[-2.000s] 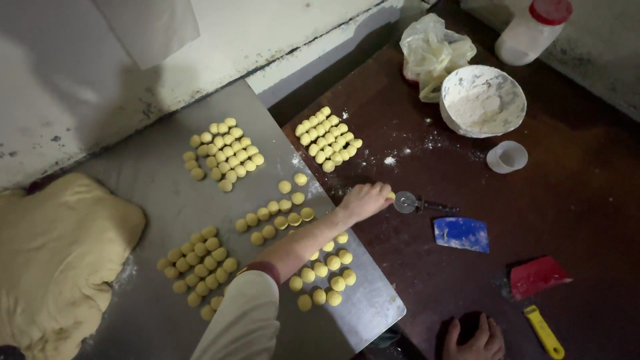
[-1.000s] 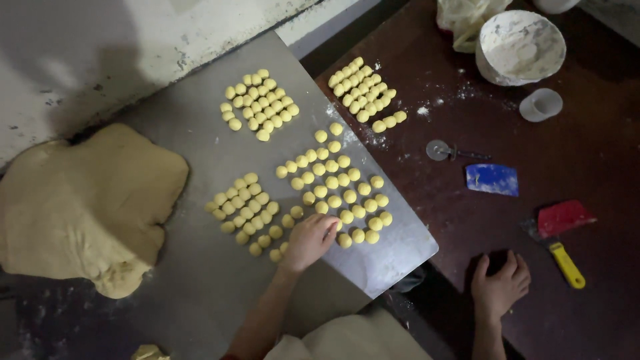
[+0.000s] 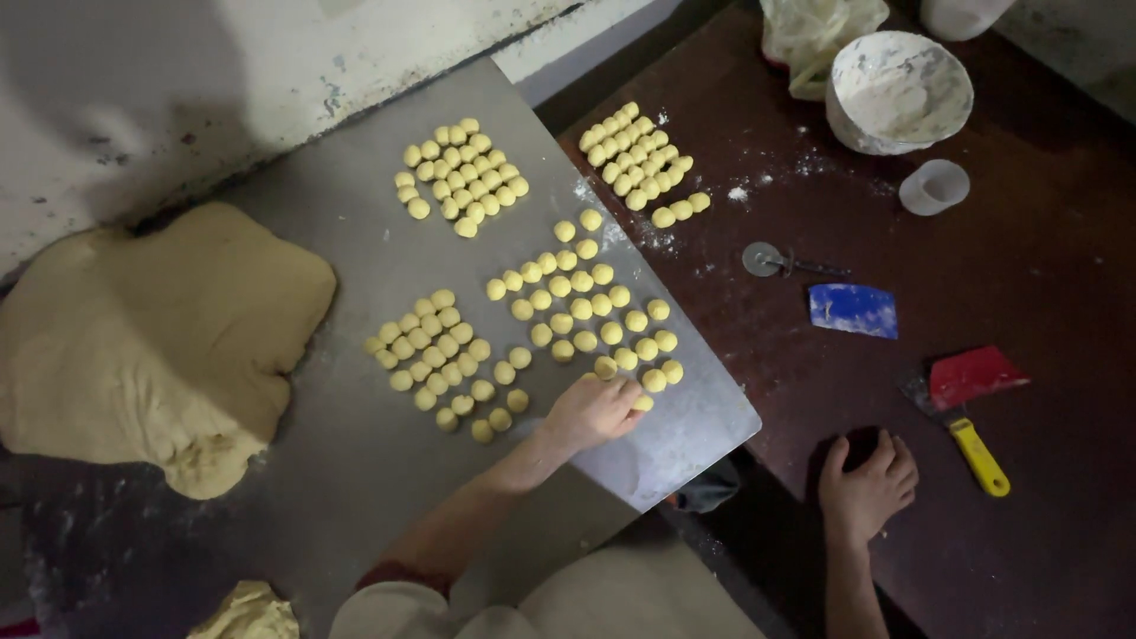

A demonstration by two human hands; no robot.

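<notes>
My left hand [image 3: 596,410] is palm down over the steel sheet [image 3: 710,426], its fingers curled at a yellow dough ball [image 3: 642,403]; its palm side is hidden. Loose rows of dough balls [image 3: 581,308] lie just beyond it. Other groups sit to the left [image 3: 432,346], farther back [image 3: 466,177] and on the brown tabletop [image 3: 632,155]. My right hand [image 3: 865,484] rests on the brown tabletop with nothing in it, fingers apart. Nearby are a yellow-handled scraper [image 3: 979,457], a red scraper [image 3: 974,377], a blue dough scraper [image 3: 853,311] and a pizza cutter [image 3: 765,259].
A big mass of dough [image 3: 169,328] covers the left side. At the back right stand a flour-coated bowl [image 3: 901,93], a translucent cup [image 3: 934,187], a plastic bag [image 3: 816,40] and part of a white container [image 3: 963,13]. A stained wall [image 3: 222,89] borders the sheet.
Two seconds ago my left hand held the pizza cutter, which now lies on the brown tabletop. That hand has moved back over the steel sheet among the dough balls. The view has shifted.
</notes>
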